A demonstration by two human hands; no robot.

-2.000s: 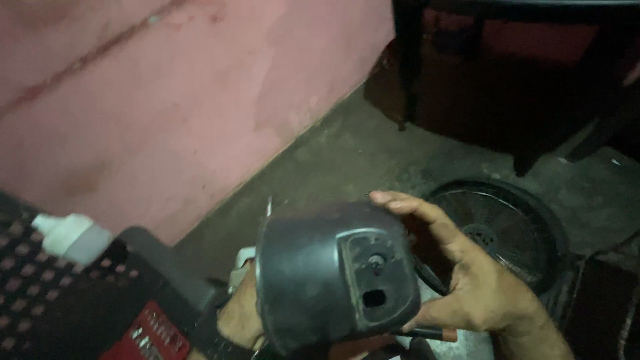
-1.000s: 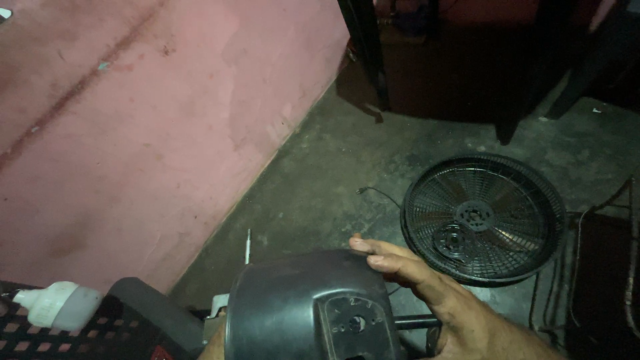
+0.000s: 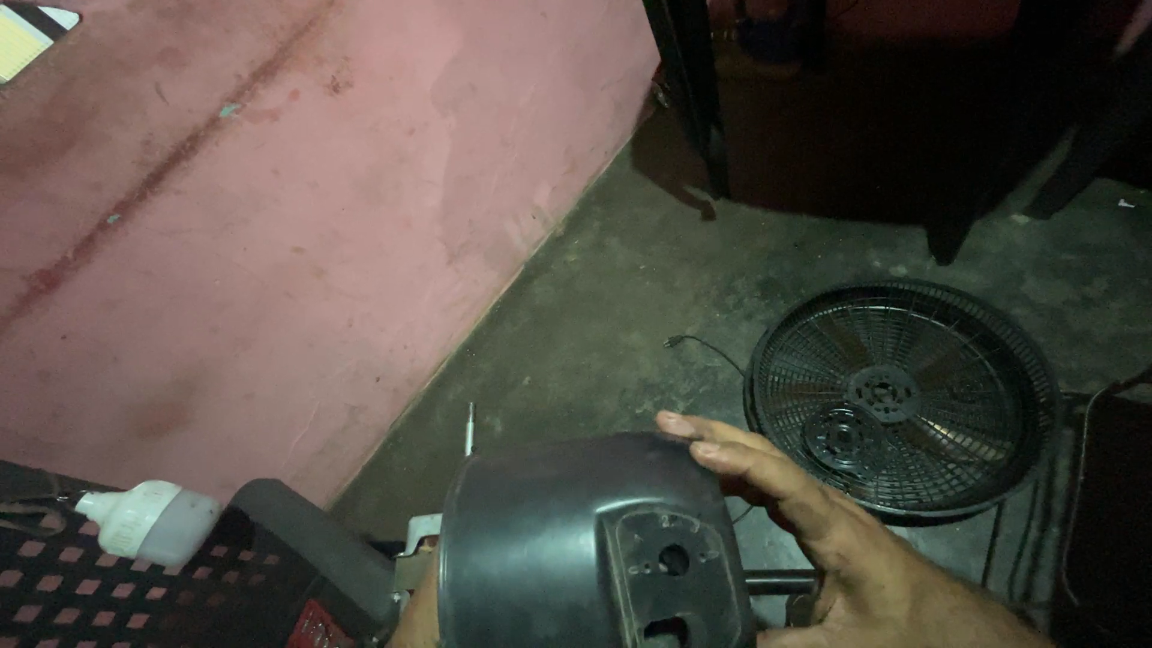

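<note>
A black plastic fan motor housing (image 3: 540, 531) fills the bottom middle, its side panel with two openings facing me. My right hand (image 3: 837, 531) grips its right end, fingertips on the upper edge and thumb low. Only a little of my left hand (image 3: 418, 603) shows at the housing's left side; the rest is hidden behind it. A thin metal shaft (image 3: 470, 429) sticks up just beyond the housing's left edge, beside a pale metal bracket (image 3: 421, 533). A dark rod (image 3: 778, 581) runs between the housing and my right palm.
A round black fan grille (image 3: 972, 360) lies on the floor at right, with a smaller round part (image 3: 843, 436) on it. A plugged cord end (image 3: 673, 341) lies nearby. At lower left, a white light bulb (image 3: 153, 522) rests on a perforated black surface (image 3: 63, 594). A pink wall (image 3: 342, 243) borders the left.
The view has shifted, with the housing lower in it and more of the fan grille showing. My right hand stays on the housing; less of my left hand shows.
</note>
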